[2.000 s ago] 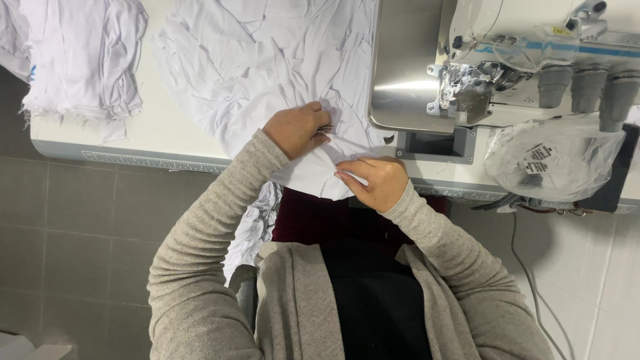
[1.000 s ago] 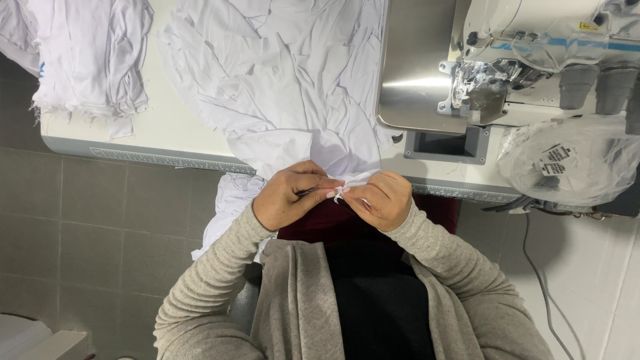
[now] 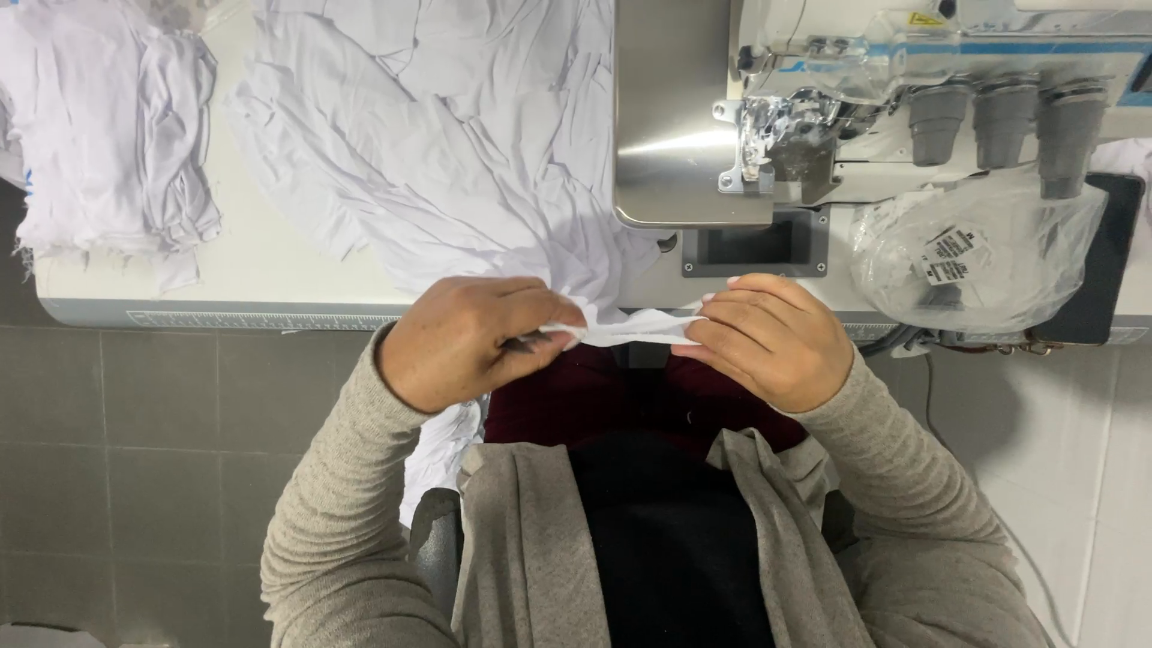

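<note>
White fabric (image 3: 450, 153) lies crumpled over the sewing table, left of the machine's metal plate, and its near end reaches over the front edge to my hands. My left hand (image 3: 481, 337) pinches one part of its edge, with something small and dark partly showing between the fingers; I cannot tell what it is. My right hand (image 3: 769, 337) grips the edge a short way to the right. Between the two hands a narrow strip of the cloth is stretched level above my lap.
A sewing machine (image 3: 810, 135) with a steel plate (image 3: 684, 117) stands at the right. In front of it lie a clear plastic bag (image 3: 981, 261) holding printed labels and a dark flat object (image 3: 1111, 261). A stack of white fabric pieces (image 3: 108, 144) lies at the left, beyond a ruler strip (image 3: 261, 318).
Both hands came together at the cloth's edge a second ago and are now apart, with the edge stretched between them. Two seconds ago they lay farther up on the fabric.
</note>
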